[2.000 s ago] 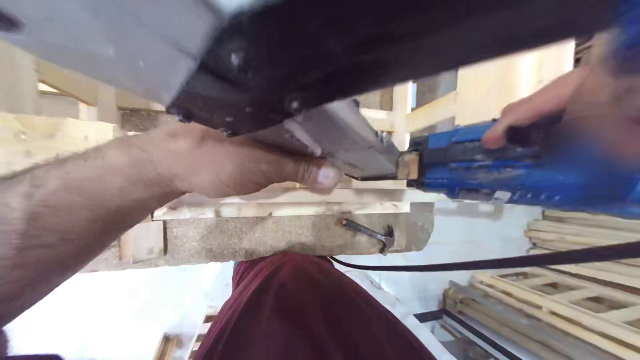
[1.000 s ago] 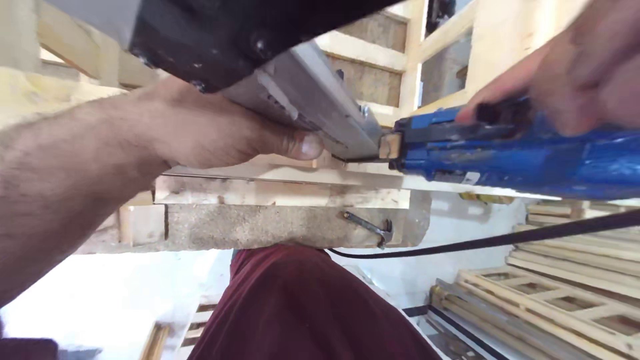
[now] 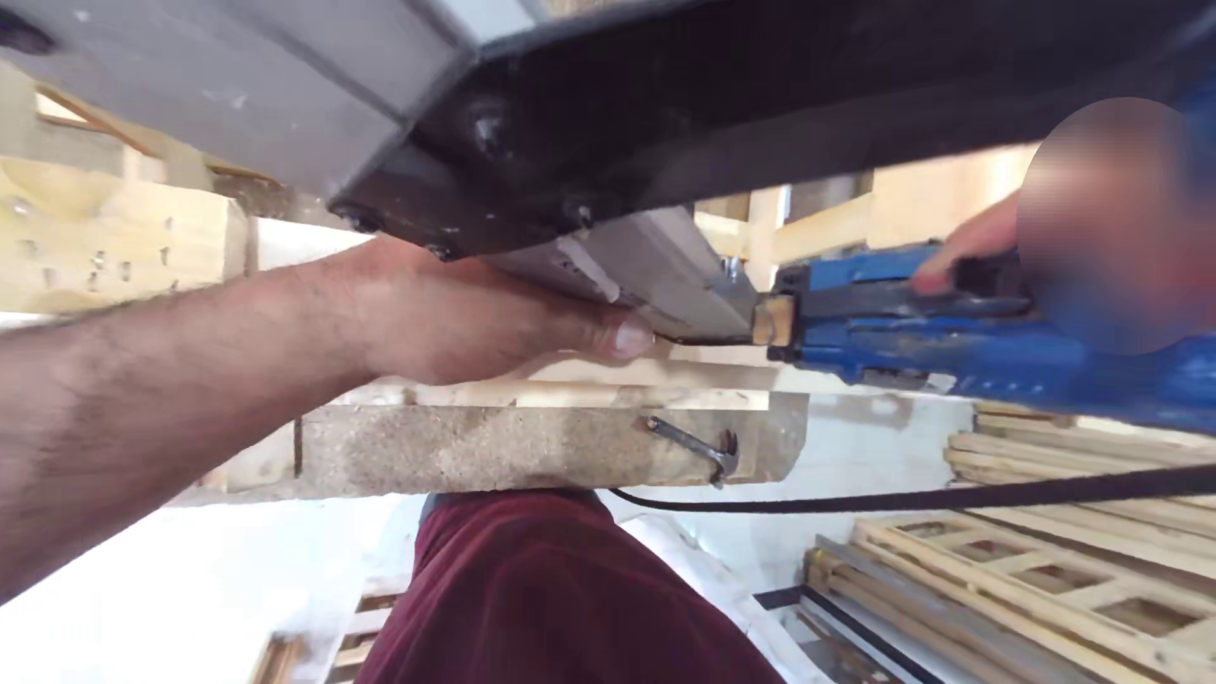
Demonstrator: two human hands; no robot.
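Observation:
My left hand (image 3: 513, 318) lies against the lower edge of a grey metal bar (image 3: 665, 266), thumb pointing right; its fingers are hidden behind the bar and a black bracket-like part (image 3: 608, 123). On the right, my right hand (image 3: 1111, 228), partly blurred, is closed around a blue power tool (image 3: 912, 332). The tool's front end, with a small wood-coloured piece (image 3: 774, 319), meets the right end of the bar. A thin dark strip runs left from there towards my thumb. Pale wooden strips (image 3: 570, 394) lie just below my left hand.
A claw hammer (image 3: 698, 448) rests on the worn board (image 3: 513, 446) in front of my knee. A black cable or hose (image 3: 902, 499) crosses at the right, above stacked slatted wooden frames (image 3: 1054, 570). A nail-marked wooden block (image 3: 114, 237) is at the left.
The view has tilted slightly back and forth. My right hand remains on the blue tool, and my left hand remains beside the grey bar.

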